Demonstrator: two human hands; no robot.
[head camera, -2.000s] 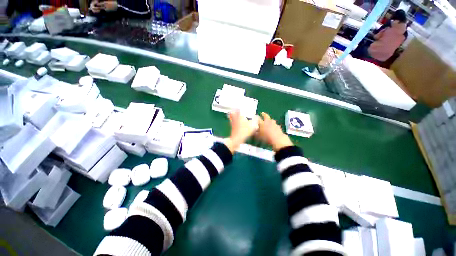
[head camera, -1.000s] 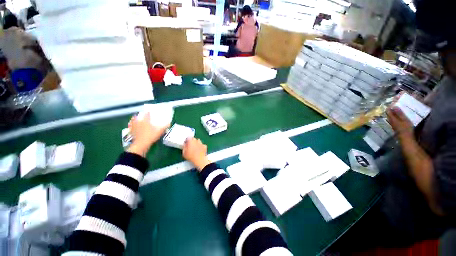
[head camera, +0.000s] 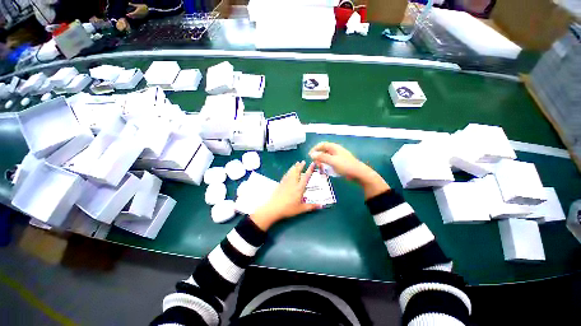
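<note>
A small open box base (head camera: 320, 191) with a dark edge lies on the green tabletop under my hands. My left hand (head camera: 290, 194) rests at its left side, fingers over its edge. My right hand (head camera: 341, 162) is above its far side, fingertips on a small white piece (head camera: 329, 169) that they partly hide. A white lid (head camera: 255, 190) lies beside my left hand, partly covered by it. Several glossy white pucks (head camera: 236, 169) lie left of the lid.
A heap of white lids (head camera: 105, 149) is at left, with box bases (head camera: 285, 131) beside it. White closed boxes (head camera: 471, 191) are piled at right. The green belt (head camera: 357, 95) beyond carries box sets and two picture-marked boxes (head camera: 407, 93). Another person's hands (head camera: 137, 10) show at far left.
The view has swung back left and down. My hands have moved from the belt to the tabletop, over a box base. The box parts they handled at the belt are no longer in them.
</note>
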